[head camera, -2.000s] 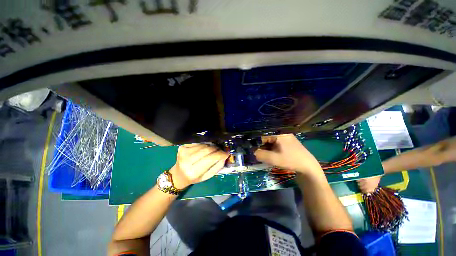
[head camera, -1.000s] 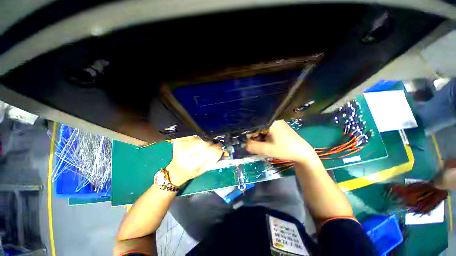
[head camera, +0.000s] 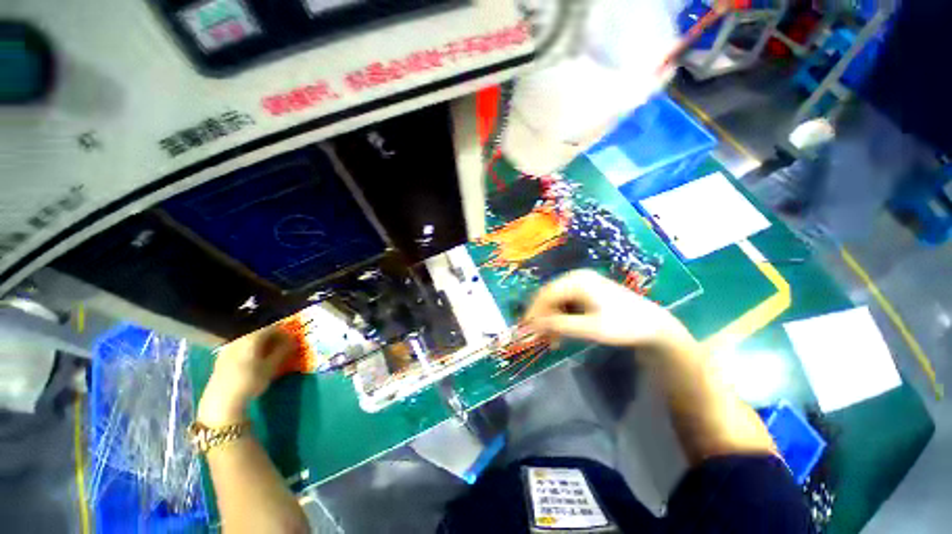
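My left hand (head camera: 251,363), blurred and wearing a metal watch, is left of the tooling, its fingers against orange wire leads (head camera: 301,346); whether it grips them is unclear. My right hand (head camera: 593,309) is right of the tooling, thumb and finger pinched over the ends of thin red-orange wire leads (head camera: 525,353) on the green mat. The dark applicator block (head camera: 402,321) sits between my hands on a pale base plate (head camera: 467,294), with a short silver rod (head camera: 421,353) at its front.
The cream machine housing (head camera: 313,78) hangs over the upper left. More orange leads (head camera: 530,236) lie behind my right hand. A blue bin of pale strands (head camera: 141,417) is left. Blue bins (head camera: 652,146) stand back right and lower right (head camera: 793,440), near white sheets (head camera: 843,357).
My view has swung right and the tooling is uncovered. My hands have parted from the tooling, left hand to the left, right hand to the right. The other person's hand and red-brown bundle are gone from view.
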